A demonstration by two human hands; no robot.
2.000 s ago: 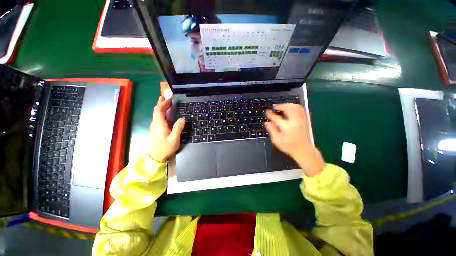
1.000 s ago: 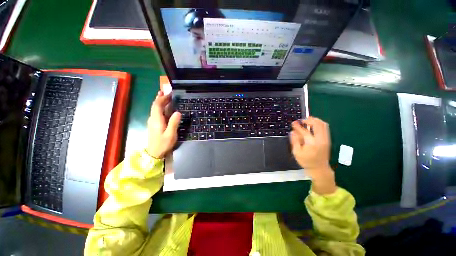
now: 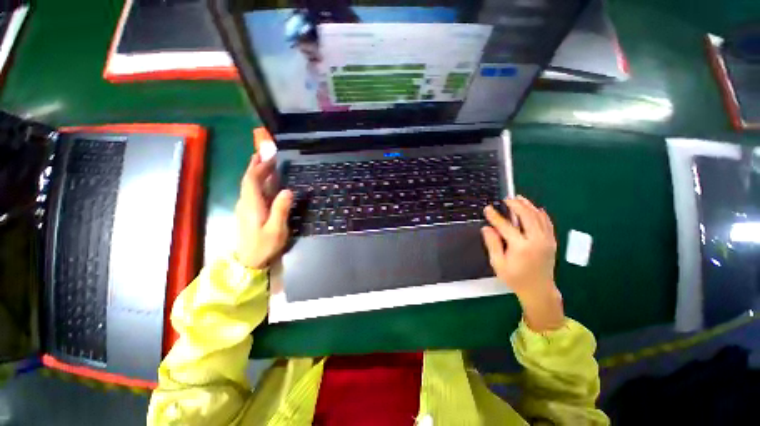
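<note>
A dark grey laptop [image 3: 375,258] stands open on a white foam sheet [image 3: 392,299] directly in front of me. Its screen shows a keyboard test window [image 3: 400,66] with green blocks over a camera picture. Small blue lights show above the black keyboard [image 3: 392,191]. My left hand [image 3: 265,218] rests along the laptop's left edge, thumb over the leftmost keys, fingers apart. My right hand [image 3: 525,250] is at the keyboard's lower right corner, fingers bent with fingertips at the rightmost keys. Neither hand holds anything.
A silver-grey laptop [image 3: 142,241] lies on a red tray [image 3: 187,225] at left. A small white pad [image 3: 578,248] lies right of my right hand. A dark closed laptop [image 3: 729,233] lies on a white sheet [image 3: 687,241] at far right. More laptops on trays stand behind.
My right hand has moved from the keyboard's upper right part to its lower right corner. My left hand stays at the left edge. More blocks in the test window are green.
</note>
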